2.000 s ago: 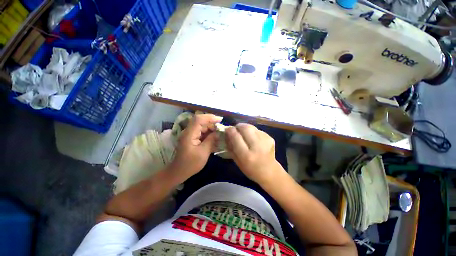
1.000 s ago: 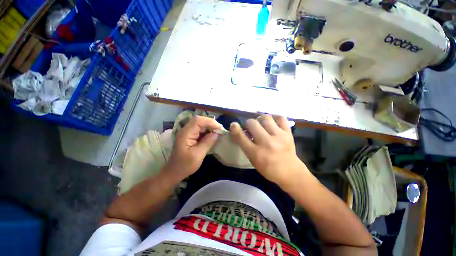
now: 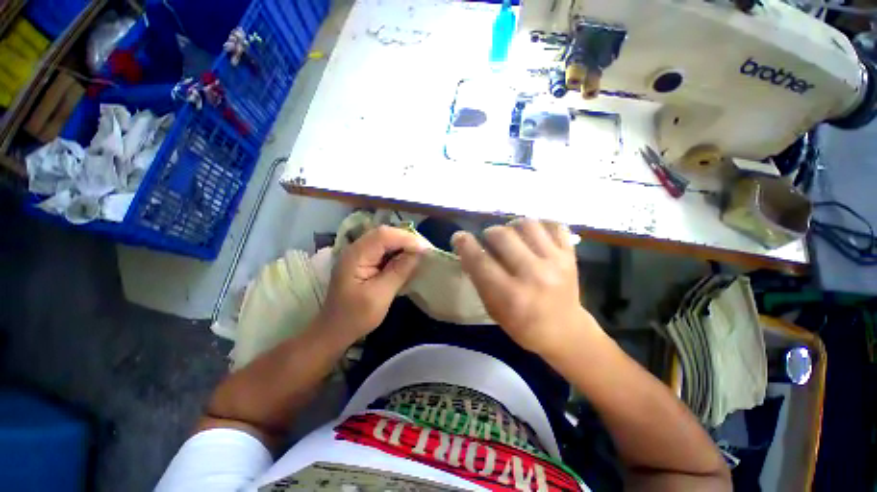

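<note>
A khaki-cream cloth piece [image 3: 445,288] is stretched between my hands over my dark-clothed lap, just below the table edge. My left hand [image 3: 370,279] pinches its left end between thumb and fingertips. My right hand [image 3: 524,279] is at its right end, with fingers curled over the upper edge; the part of the cloth under the fingers is hidden. A small pale tip shows beside the right fingers; I cannot tell what it is.
The white table [image 3: 385,125] holds a brother sewing machine [image 3: 712,67], red-handled snips [image 3: 664,173] and a metal tin [image 3: 766,209]. A cloth pile [image 3: 279,303] lies by my left forearm. A cloth stack [image 3: 723,351] sits at the tray [image 3: 817,404]. Blue crates [image 3: 192,183] stand left.
My right hand has moved right, away from my left hand, and more of the cloth now shows stretched between them. My left hand has stayed nearly in place.
</note>
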